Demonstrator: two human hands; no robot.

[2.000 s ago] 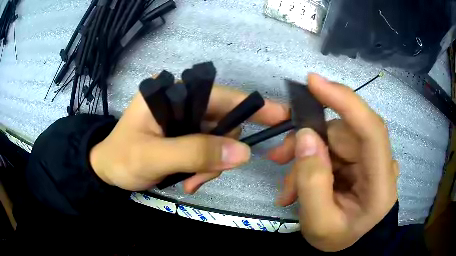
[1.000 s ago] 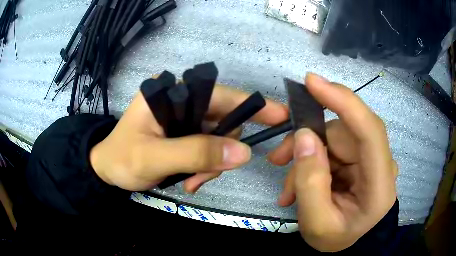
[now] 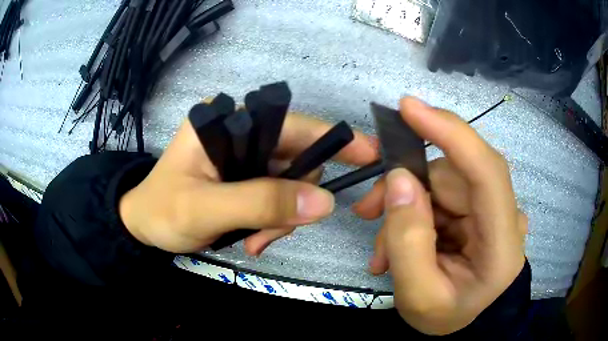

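My left hand [image 3: 227, 206] holds several black antennas [image 3: 267, 126] fanned upward, with one separate squared end [image 3: 323, 148] pointing up right. A narrower black stem [image 3: 357, 175] runs from my left thumb to behind the blade. My right hand [image 3: 453, 213] pinches a flat dark grey trimming knife blade [image 3: 403, 143] between thumb and index finger, its slanted tip up left, against the stem. The joint behind the blade is hidden. A thin black cable [image 3: 487, 113] comes out beyond the right fingers and ends in a tiny pale connector [image 3: 507, 98].
A tangled pile of black antennas [image 3: 143, 53] lies upper left. A dark shiny plastic bag [image 3: 513, 46] lies upper right, beside a whitish number label [image 3: 393, 16]. A dark strip [image 3: 567, 120] lies at the far right. A white strip with blue print [image 3: 300, 288] runs along the near edge.
My right hand and the blade have moved slightly left along the stem. My left hand and its antennas have hardly moved.
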